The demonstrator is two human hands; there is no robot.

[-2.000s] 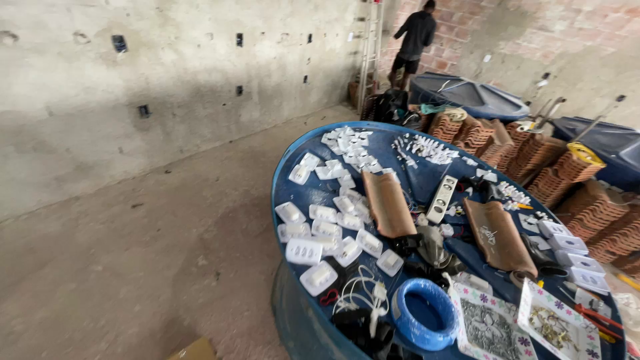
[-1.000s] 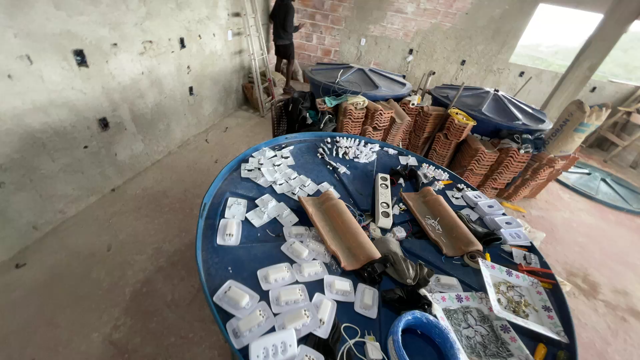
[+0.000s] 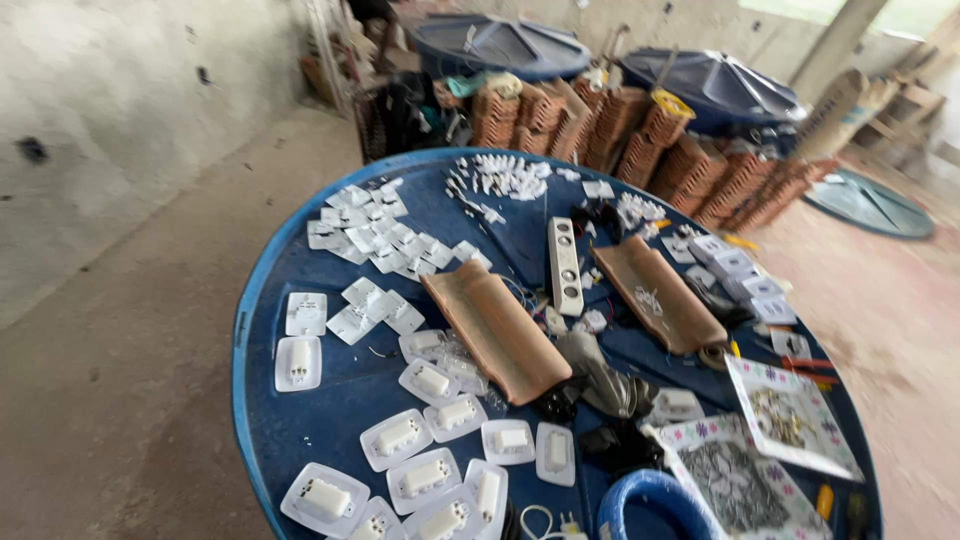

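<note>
Neither my left hand nor my right hand shows. Below me is a round blue tank lid (image 3: 259, 420) used as a tabletop. White electrical wall plates with modules (image 3: 431, 474) lie at its near left, flat white plates (image 3: 397, 247) behind them. Two clay roof tiles (image 3: 499, 334) (image 3: 660, 296) lie across the middle, with a white power strip (image 3: 565, 266) between them. A coil of blue cable (image 3: 652, 487) sits at the near edge, beside a flowered tray of grey screws (image 3: 739, 480) and another of brass-coloured pieces (image 3: 795, 420). Small white fittings (image 3: 510, 176) lie at the far edge.
Stacked clay roof tiles (image 3: 615, 127) stand beyond the lid, with two more dark blue tank lids (image 3: 499, 45) (image 3: 712, 86) behind. A ladder (image 3: 330, 60) leans at the back left, near a person's legs (image 3: 379, 30). Another lid (image 3: 870, 202) lies on the floor at right.
The view has swung right and come closer over the blue lid. The person at the back, seen nearly whole two seconds ago, now shows only in part at the top edge.
</note>
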